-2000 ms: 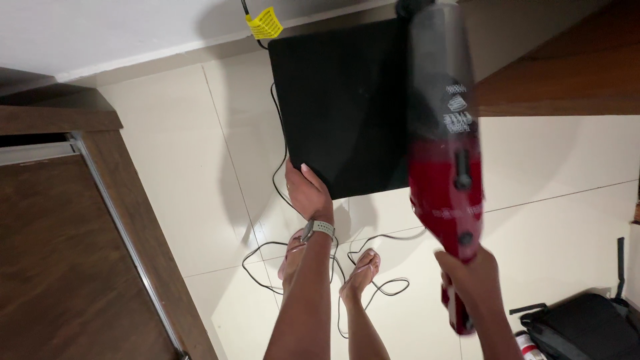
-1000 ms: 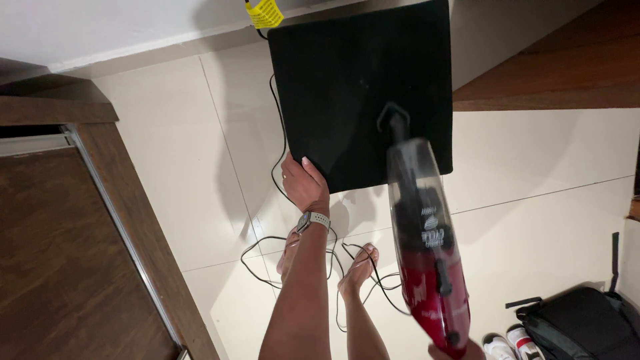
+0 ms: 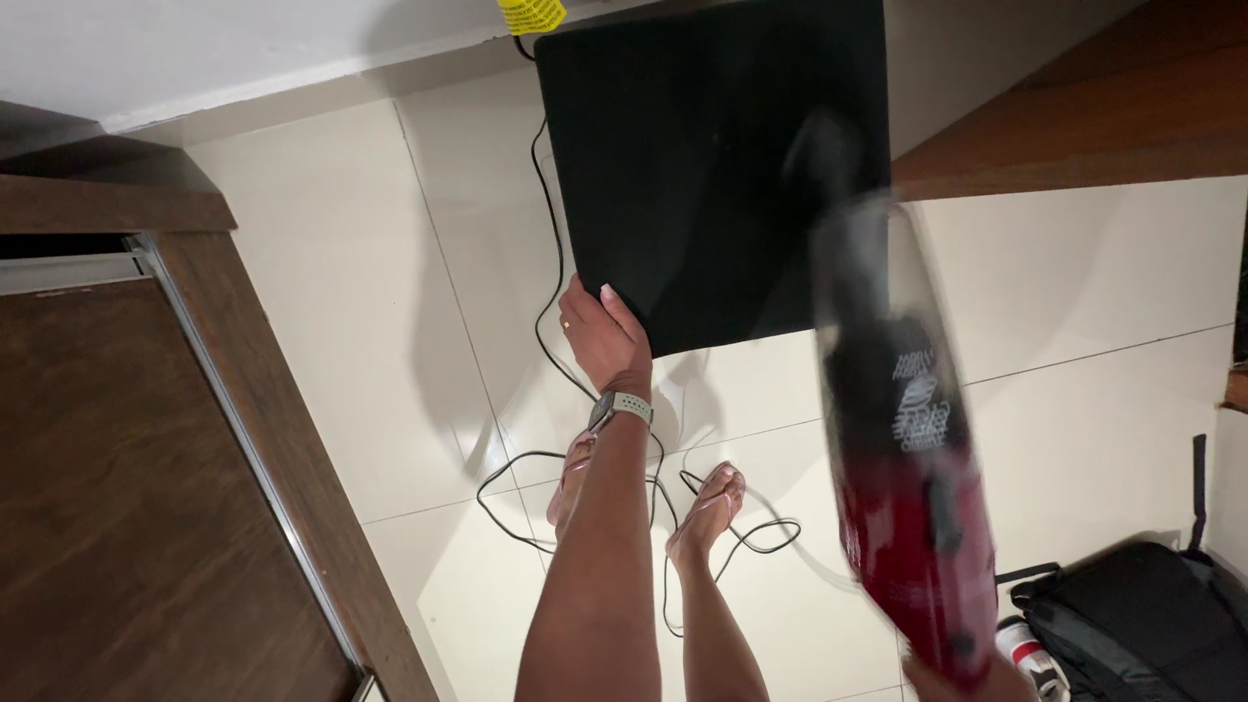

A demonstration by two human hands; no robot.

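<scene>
My left hand (image 3: 606, 331), with a watch at the wrist, grips the lower left corner of a flat black square panel or cushion (image 3: 712, 175). A red and black handheld vacuum cleaner (image 3: 907, 448) with a clear front is blurred by motion. Its nozzle lies over the right part of the black square; whether it touches cannot be told. At the bottom edge my right hand (image 3: 965, 678) holds the vacuum's rear end and shows only in part.
A thin black cord (image 3: 556, 234) runs down the left of the square and loops around my sandalled feet. Brown wooden furniture (image 3: 166, 439) stands at left, a wooden board (image 3: 1082, 117) at upper right. A black backpack (image 3: 1131, 614) and shoes (image 3: 1029, 658) lie lower right.
The vacuum first reached the top right edge of the square, then moved down over its middle, and now points at its right part. My left hand has stayed at the corner.
</scene>
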